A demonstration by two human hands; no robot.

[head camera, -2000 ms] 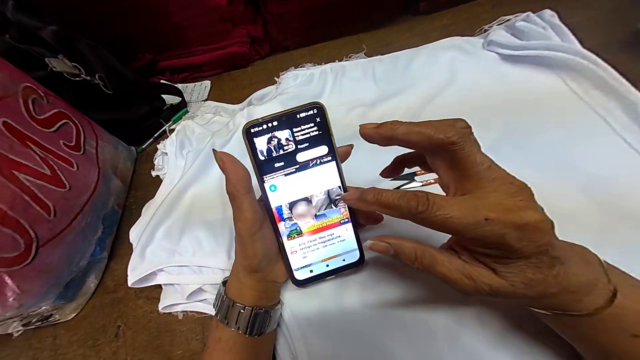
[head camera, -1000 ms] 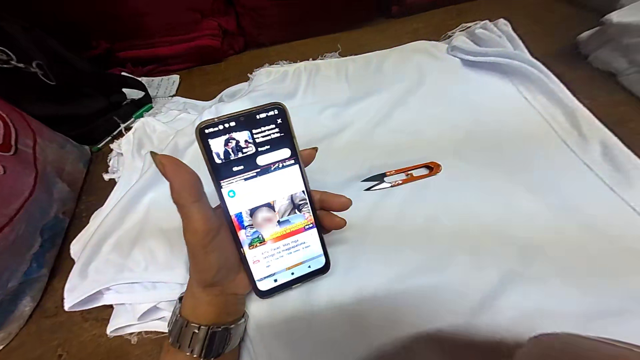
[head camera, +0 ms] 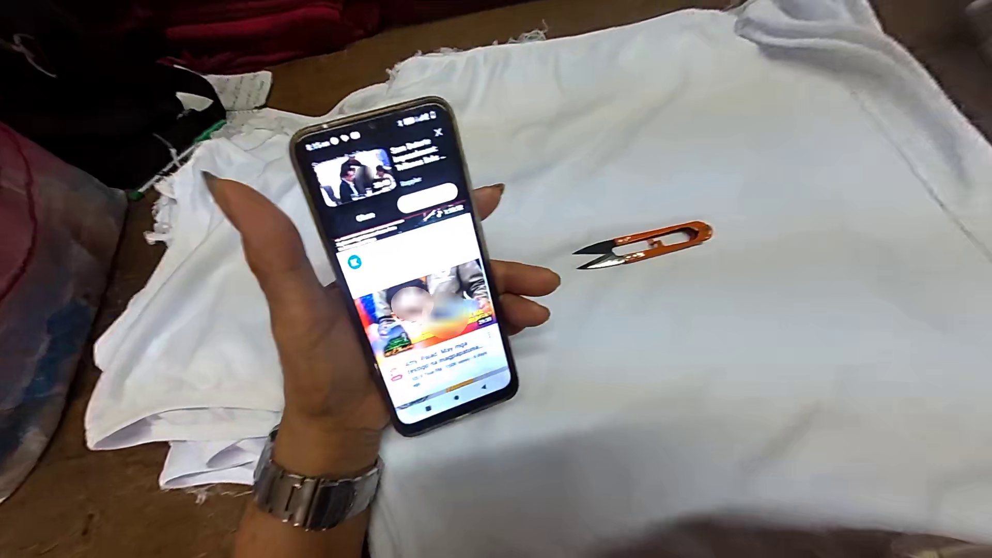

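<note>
My left hand (head camera: 310, 341), with a metal-band wristwatch (head camera: 314, 488) on the wrist, holds a lit smartphone (head camera: 422, 248) upright, screen toward me. The phone rests on the palm and fingers; the thumb stands clear of its left edge. Its screen shows video pictures and writing. Under the hand and phone lies white fabric (head camera: 736, 372), with frayed edges at the far side. To the right of my fingertips, orange-handled thread snips (head camera: 647, 245) lie on the fabric, blades pointing left and apart. My right hand is out of view.
A pink and clear plastic bag (head camera: 46, 294) stands at the left edge. Behind it lies a black cloth or bag (head camera: 70, 93), beside a paper bearing writing (head camera: 240, 89). Dark red fabric (head camera: 263, 31) is piled at the back on the brown wooden surface (head camera: 116, 511).
My right hand, at the phone's screen two seconds ago, has left the view, so the snips it partly covered now show fully. My left hand still holds the phone.
</note>
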